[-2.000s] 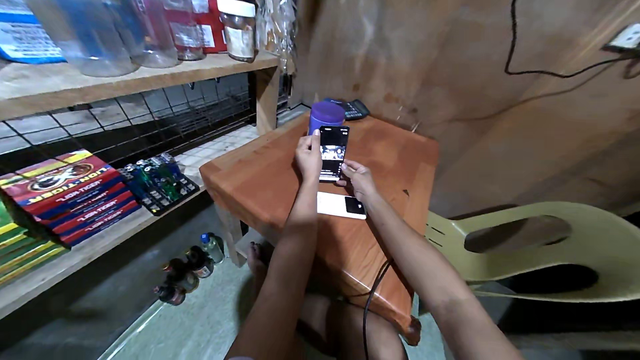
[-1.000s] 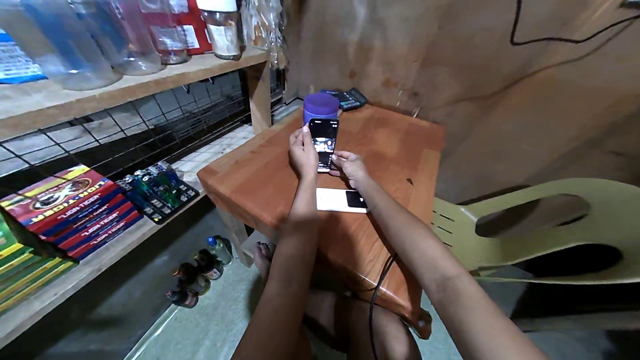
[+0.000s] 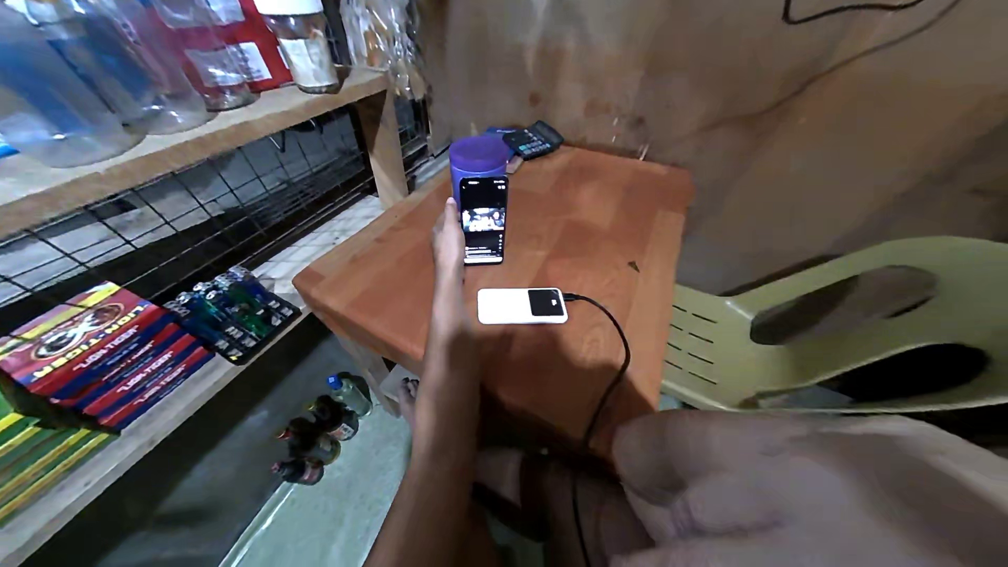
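My left hand point(image 3: 450, 236) holds a smartphone point(image 3: 483, 220) upright by its left edge, its lit screen facing me, in front of a purple-lidded container point(image 3: 479, 157). A white power bank point(image 3: 508, 306) with a black display panel lies on the wooden table point(image 3: 551, 236), and a black cable point(image 3: 628, 350) runs from its right end over the table's near side. Close to the camera, large and blurred at the lower right, is my right hand point(image 3: 756, 488). Its fingers look curled; whether anything is in them cannot be told.
A calculator point(image 3: 534, 140) lies at the table's back. On the right stands a green plastic chair point(image 3: 717, 331). To the left, a wooden shelf point(image 3: 236, 118) bears clear jars, with stacked boxes point(image 3: 102, 346) and batteries point(image 3: 228, 311) lower down. Several bottles point(image 3: 315, 441) stand on the floor.
My right hand has left the phone and come back close to the camera at the lower right. My left hand still holds the phone. The power bank's cable end, covered before, now shows.
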